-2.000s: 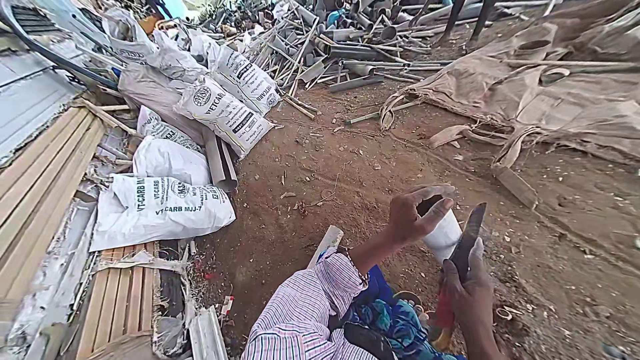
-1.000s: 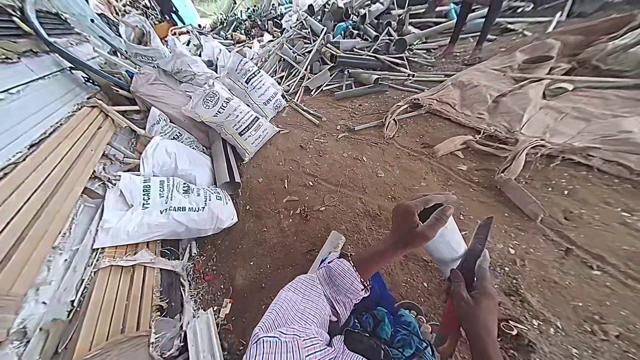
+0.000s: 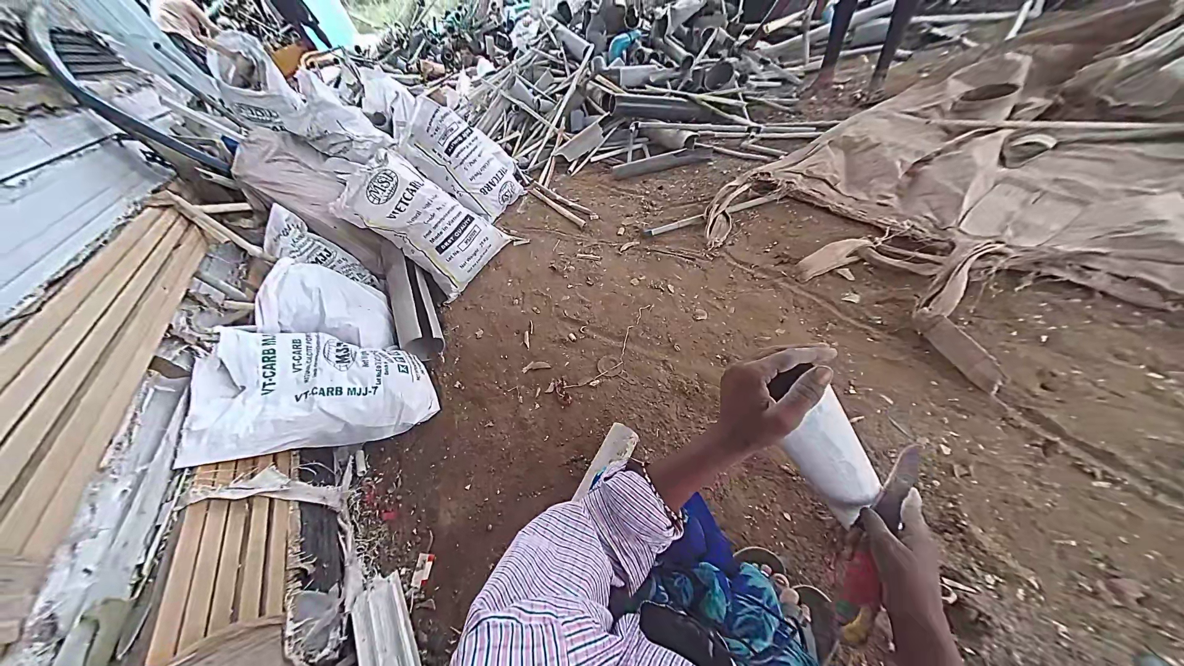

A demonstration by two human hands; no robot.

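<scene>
My left hand (image 3: pixel 777 398) grips the upper, open end of a short white pipe piece (image 3: pixel 832 453), its thumb and fingers around the dark mouth. The pipe slants down to the right in front of me. At its lower end is my right hand (image 3: pixel 902 536), with fingers touching or close to the rim. The red and yellow handle (image 3: pixel 858 587) of a knife shows beside the right palm, blurred. The blade cannot be made out clearly, and how the fingers wrap the handle is partly hidden.
Printed white sacks (image 3: pixel 310 393) lie on the left beside wooden slats (image 3: pixel 227 555). A heap of pipes (image 3: pixel 666 102) is at the back, with a person's legs (image 3: pixel 865 42) near it. Brown sheeting (image 3: pixel 1045 176) spreads at right. A pale offcut (image 3: pixel 608 458) lies near my sleeve.
The knife blade stood upright beside the pipe in both earlier frames; now it is not plainly visible. The pipe's lower end meets my right hand, and my left hand still holds the top.
</scene>
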